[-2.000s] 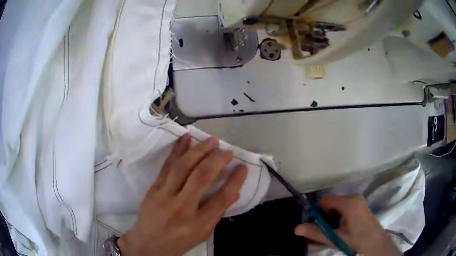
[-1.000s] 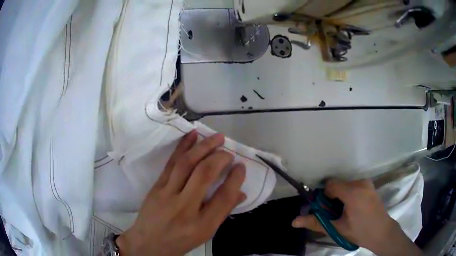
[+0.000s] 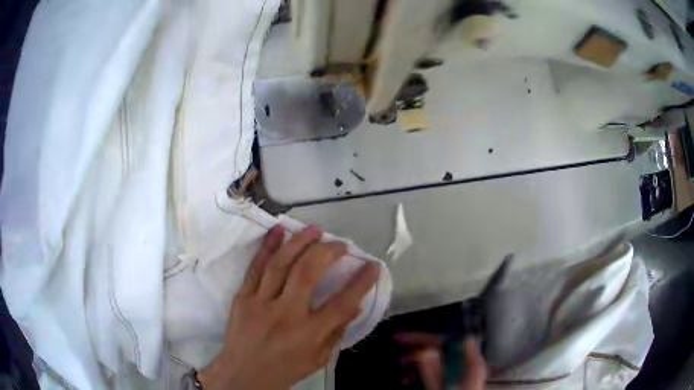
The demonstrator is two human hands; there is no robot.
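A large white garment piece (image 3: 217,107) with dark stitch lines covers the left side and part of the machine bed. Its rounded corner (image 3: 380,293) lies near the bed's front edge. My left hand (image 3: 293,305) rests flat on this corner with fingers spread a little, pressing the cloth. My right hand (image 3: 449,362) is blurred at the bottom, right of the cloth, and holds scissors with dark blades (image 3: 495,282) pointing up, clear of the cloth. A small white cut scrap (image 3: 402,232) lies on the bed beside the corner.
The cream sewing machine head (image 3: 342,34) stands at the top. The metal slide plate (image 3: 297,114) lies beneath it. Dark specks lie on the bed (image 3: 533,183). More white cloth (image 3: 586,320) is heaped at the lower right. A dark gap shows below the bed's front edge.
The scissors have moved away from the cloth corner, and the blades now point upward. A white scrap now lies loose on the bed. The left hand stays on the cloth; the whole view has shifted.
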